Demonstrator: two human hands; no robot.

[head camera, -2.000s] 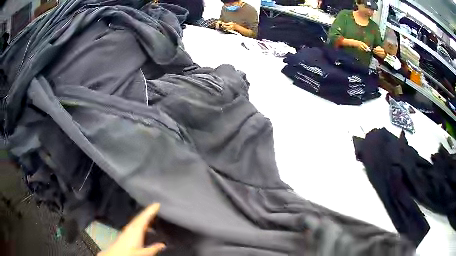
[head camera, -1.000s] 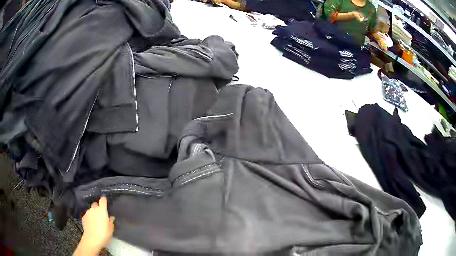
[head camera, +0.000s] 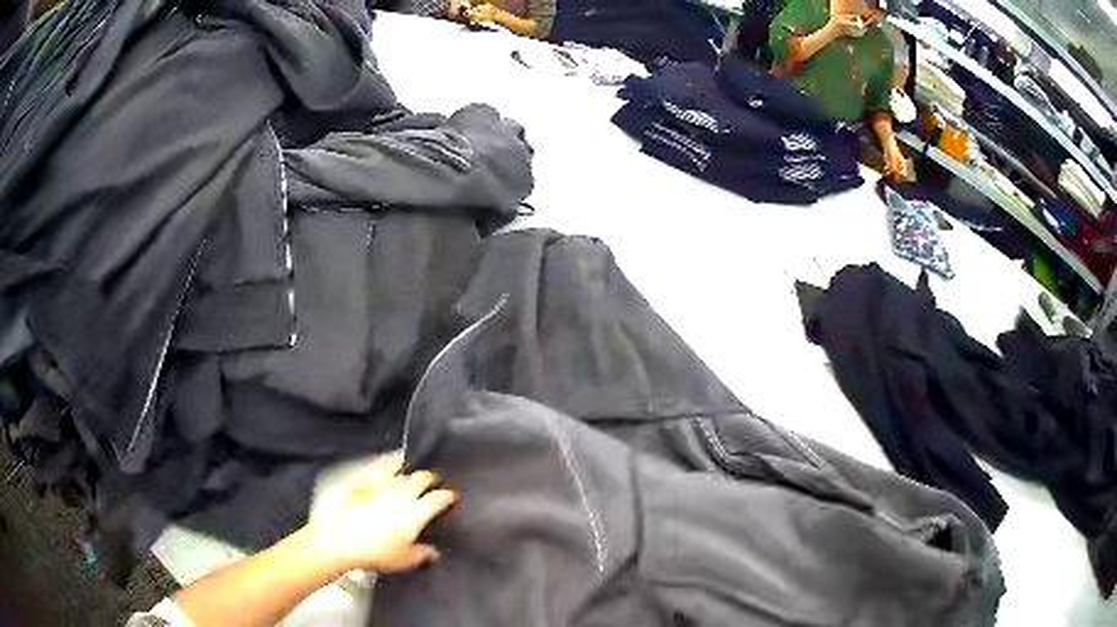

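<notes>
A dark grey hooded sweatshirt (head camera: pixel 759 527) lies spread in front of me, with a pale line along its raised left fold and another across its near part. My left hand (head camera: pixel 382 514) reaches in from the lower left, slightly blurred. Its fingers are somewhat apart and touch the garment's left edge. Whether they grip cloth cannot be told. My right hand is not in view. No snips show.
A large heap of grey hoodies (head camera: pixel 110 159) with pale zipper lines fills the left. Black garments (head camera: pixel 906 367) lie at the right of the white table (head camera: pixel 723 306). Folded dark garments with white print (head camera: pixel 747 129) lie beyond. A person in green (head camera: pixel 839 61) stands behind them.
The sweatshirt, a blur of cloth at first, lies spread. Its stitched hem band no longer shows and its left part is turned over to the right. My left hand has moved right.
</notes>
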